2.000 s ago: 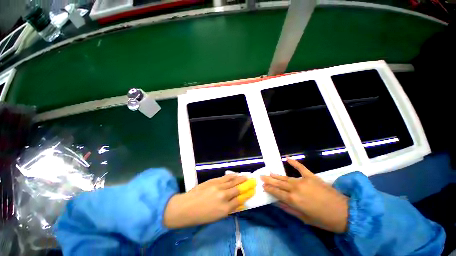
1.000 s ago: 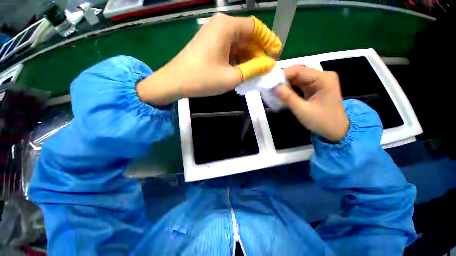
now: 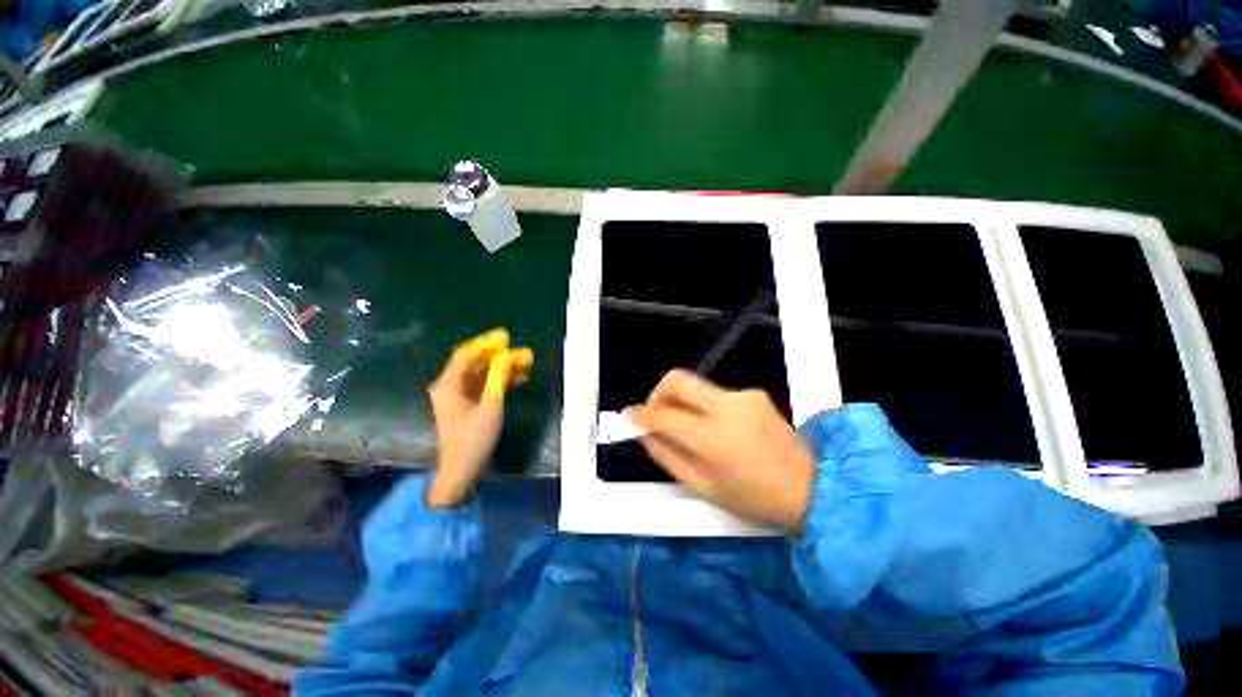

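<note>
A white foam tray [image 3: 804,341] holds three tablets with glossy black screens facing up: the left one [image 3: 681,272], the middle one [image 3: 926,300] and the right one [image 3: 1110,341]. My right hand [image 3: 729,443] is over the lower part of the left tablet and pinches a small white wipe [image 3: 620,428] at that tablet's lower left. My left hand [image 3: 474,409], with yellow finger cots, is left of the tray over the dark green bench. Its fingers are close together and I cannot tell if they hold anything.
A small whitish bottle [image 3: 493,218] with a shiny metallic top stands behind my left hand, near the conveyor rail. Crumpled clear plastic [image 3: 204,368] lies at the left. Dark red trays [image 3: 55,259] are at the far left, with stacked grey and red edges [image 3: 150,640] below. A green conveyor [image 3: 545,109] runs behind.
My hands have separated. My right hand moved down onto the left tablet with the wipe, and my left hand moved down and left off the tray. The view has shifted, showing more of the left side.
</note>
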